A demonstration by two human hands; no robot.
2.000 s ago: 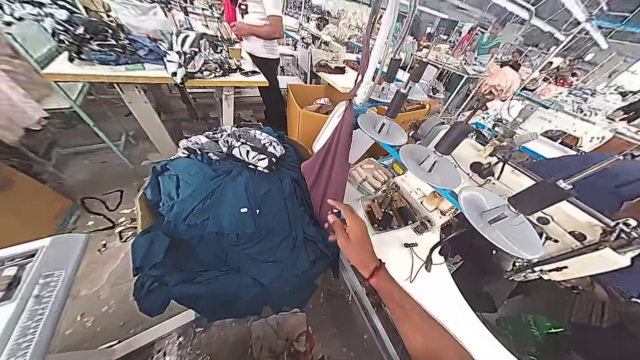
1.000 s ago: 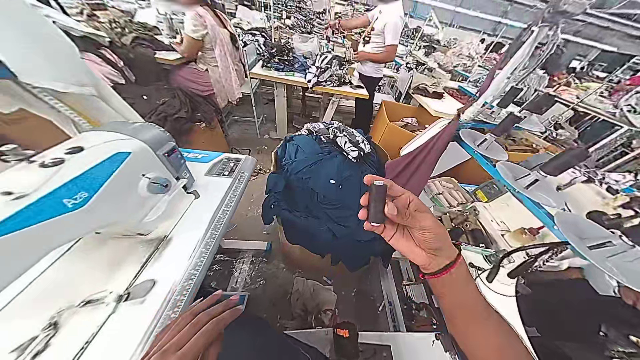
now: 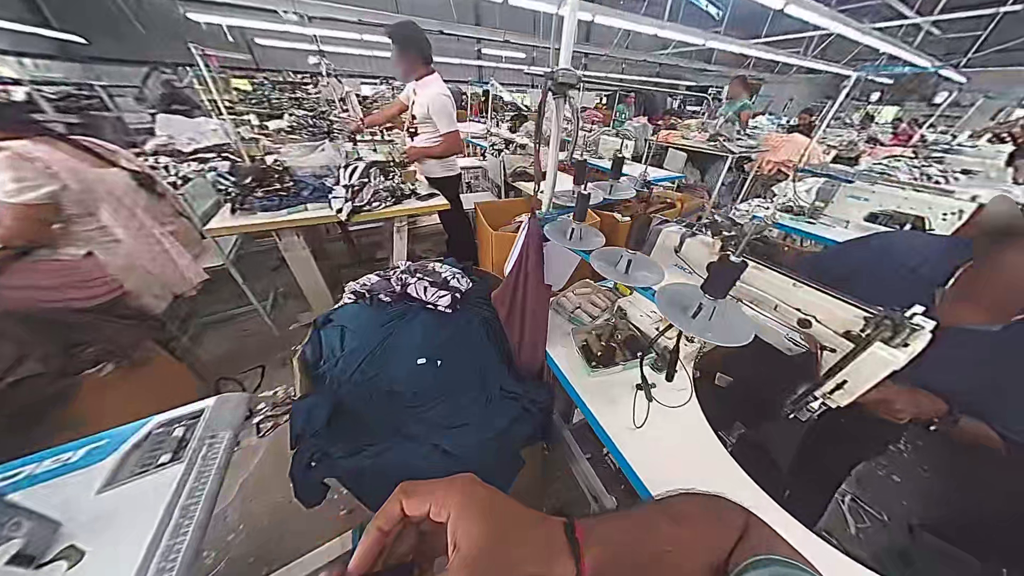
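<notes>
My right hand [image 3: 472, 528], with a red and black band on its wrist, is at the bottom centre, its fingers curled down past the frame's edge. A sliver of something dark shows below the fingers; whether they hold it cannot be told. Just beyond lies a heap of dark blue garments [image 3: 416, 376] with a black-and-white patterned cloth [image 3: 408, 284] on top. A maroon cloth [image 3: 522, 300] hangs at the heap's right. On the white table [image 3: 688, 464] are a tray of thread spools [image 3: 612, 344] and a basket of pale spools [image 3: 586, 302]. My left hand is out of view.
A sewing machine bed [image 3: 152, 488] fills the lower left. Thread stand discs [image 3: 704, 314] stand beside another sewing machine [image 3: 800, 308] at right, where a co-worker's hands [image 3: 904, 402] are near its needle end. A cloth-covered table [image 3: 336, 216] and cardboard box [image 3: 500, 232] lie behind.
A second ago my right hand held up a dark thread spool; now it is low, fingers pointing down. My left hand has left the view. The view has swung up and right.
</notes>
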